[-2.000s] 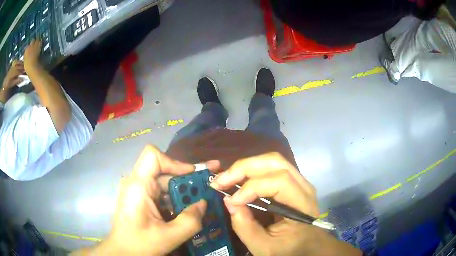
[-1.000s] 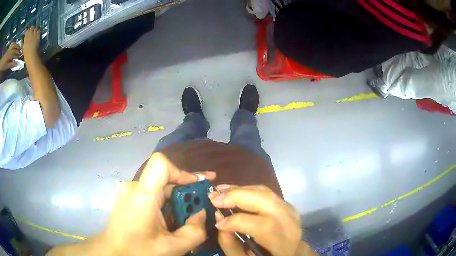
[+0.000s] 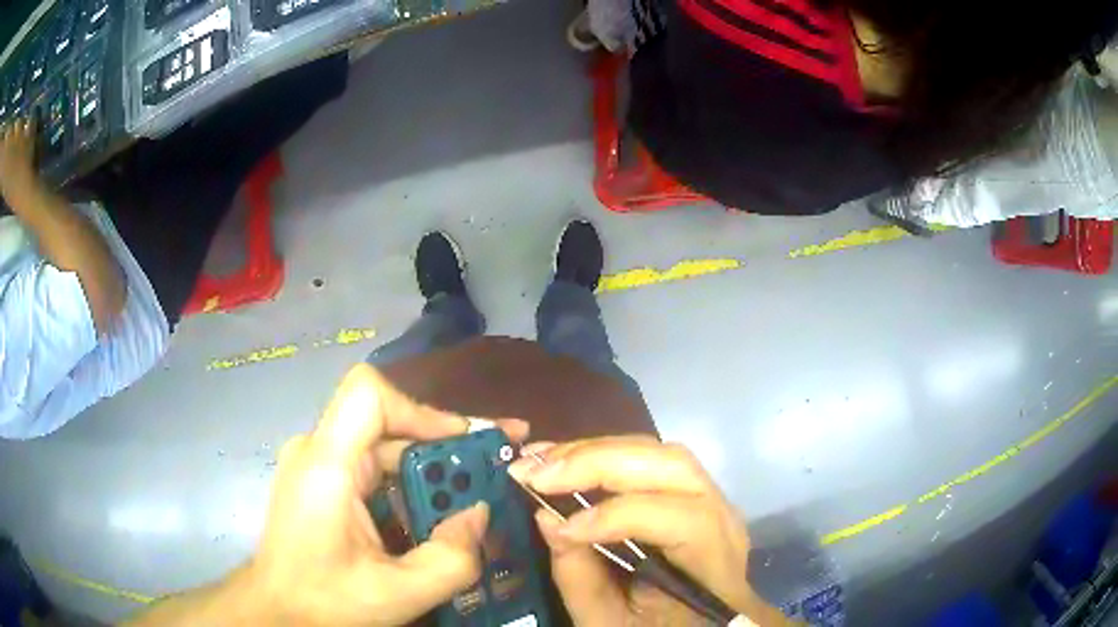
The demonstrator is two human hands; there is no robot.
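A dark teal mobile phone is held above my lap, back side up, with several round camera-like openings at its top end. My left hand grips it from the left, thumb on its back. My right hand holds dark tweezers with two thin bright prongs. The prong tips are at the phone's top right corner, beside a small pale ring-like part. A small white piece shows at the phone's top edge by my left fingertips. The phone's lower end is cut off by the picture's edge.
A person in a light blue shirt sits at left by a bench with clear trays of phones. Another person in black with red stripes is at upper right on a red stool. Yellow lines cross the grey floor.
The phone's top end and the pale ring-like part show more clearly between my hands. The view has shifted; the person at upper right appears further left and the left person's arm has moved.
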